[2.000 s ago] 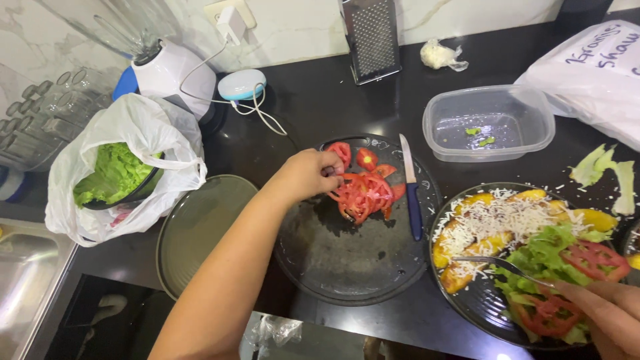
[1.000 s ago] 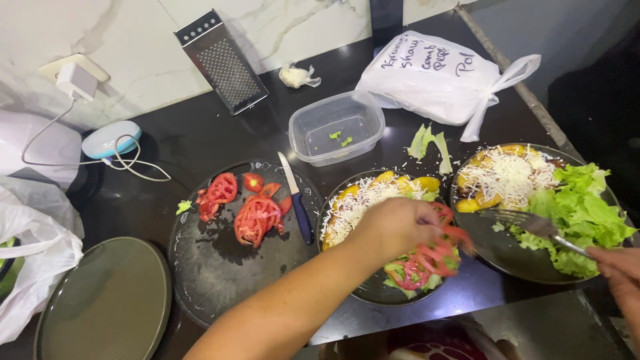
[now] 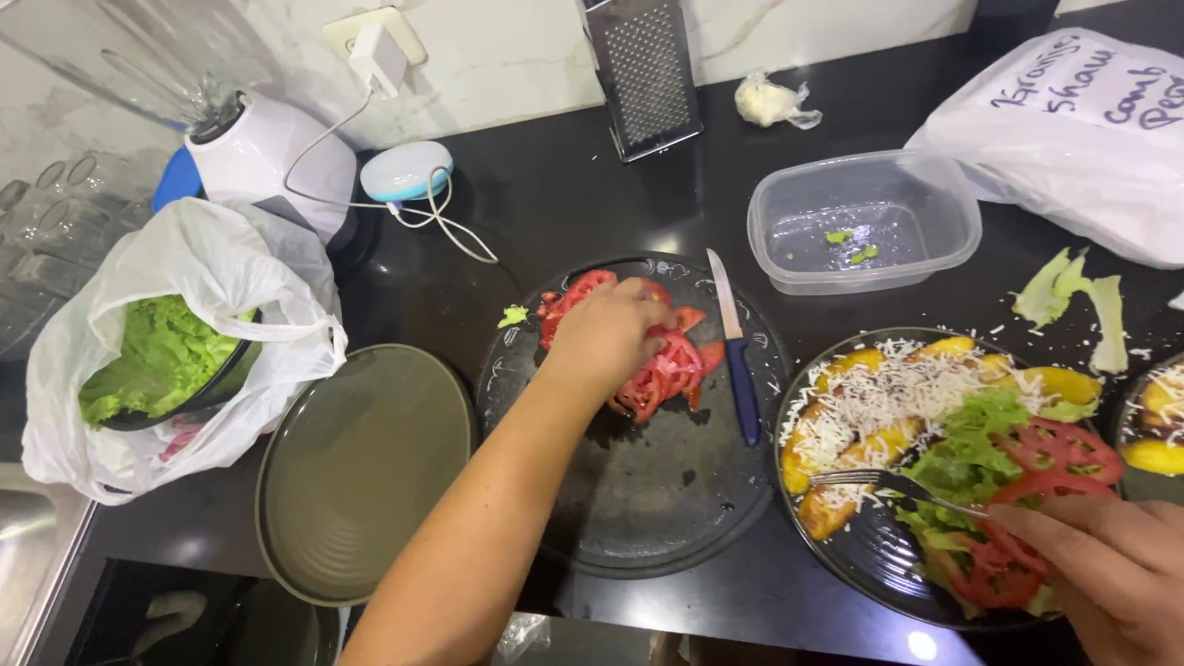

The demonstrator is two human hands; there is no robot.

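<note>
My left hand [image 3: 610, 335] reaches down onto the sliced tomatoes [image 3: 668, 375] on a round dark board [image 3: 647, 490]; its fingertips are partly hidden among the slices. Right of the slices lies a paring knife with a blue handle [image 3: 742, 388]. My right hand [image 3: 1101, 564] holds a fork [image 3: 893, 481] over a black plate [image 3: 823, 564]. On that plate are fried plantain pieces [image 3: 860, 453] under grated white cheese [image 3: 911, 393], with lettuce [image 3: 962, 453] and tomato slices [image 3: 1059, 453] beside them.
An empty round plate [image 3: 370, 472] and a white plastic bag [image 3: 277, 277] with lettuce stand left. Behind are a blender base [image 3: 268, 162], a metal grater [image 3: 645, 83], a clear plastic container [image 3: 865, 268] and a tied white bag [image 3: 1064, 139] bearing writing. A second food plate shows at the right edge.
My left hand, which was over the middle plate with tomato slices a second ago, is back at the tomatoes on the board. My right hand with the fork has moved from the far plate to the nearer one.
</note>
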